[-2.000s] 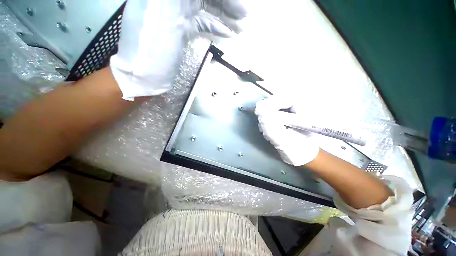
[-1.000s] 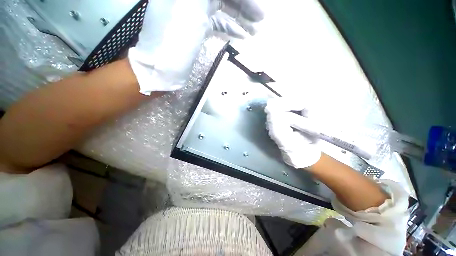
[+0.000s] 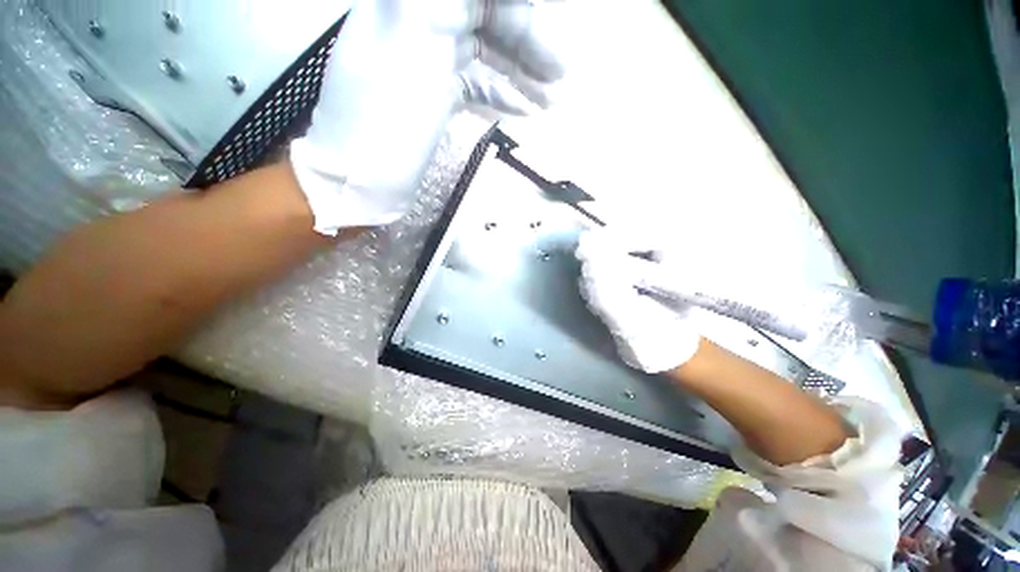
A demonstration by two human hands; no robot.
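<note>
A long metal chassis (image 3: 481, 307) with black edges and a silver inside lies on bubble wrap in front of me. My right hand (image 3: 638, 302), in a white glove, holds a paint marker (image 3: 738, 311) over the chassis; its barrel points back to the right. The marker's tip is not clear to see. My left hand (image 3: 447, 78), also gloved, is at the top with its fingers bent, beyond the chassis's near-left corner. Glare blurs its fingertips, and I cannot tell whether it touches or holds anything.
A second chassis (image 3: 123, 67) with a perforated black end (image 3: 268, 117) lies at the upper left. Bubble wrap (image 3: 302, 324) covers the bench edge. A blue holder (image 3: 975, 324) stands at the right, before a green conveyor belt (image 3: 884, 145). Small items show at the lower right.
Over the two seconds the view shifts slightly. The right hand stays over the chassis with the marker, and the left hand stays at the top. Nothing is visibly taken hold of or let go.
</note>
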